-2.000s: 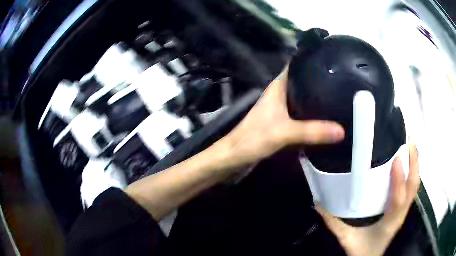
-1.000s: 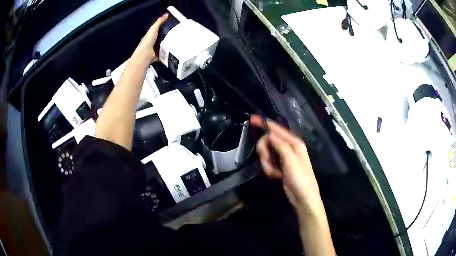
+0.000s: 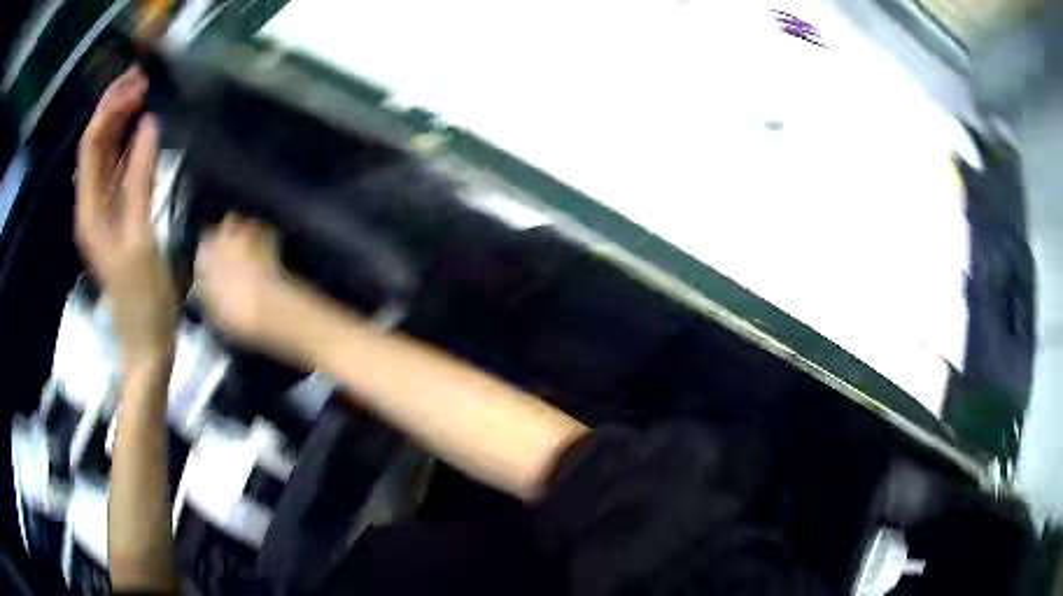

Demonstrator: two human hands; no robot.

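Observation:
The picture is strongly blurred. Several white and black security cameras point(image 3: 233, 472) lie in the dark crate point(image 3: 305, 495) at the lower left. My left hand point(image 3: 117, 192) is over the crate's far part at the upper left, its fingers apart, with no held object visible. A blurred white piece point(image 3: 170, 186) shows just beside its fingers. My right hand point(image 3: 239, 279) is just right of and below my left hand, its fingers curled. Whether it holds anything cannot be told.
The bench with white paper point(image 3: 653, 140) and a green edge point(image 3: 758, 309) runs diagonally from upper left to lower right. A purple mark point(image 3: 800, 26) shows on the paper. A small white object point(image 3: 884, 565) is at the lower right, below the bench edge.
The view has swung right, so the crate sits further left. My right hand has moved over the crate, close to my left hand. The camera seen by my left hand is no longer distinct.

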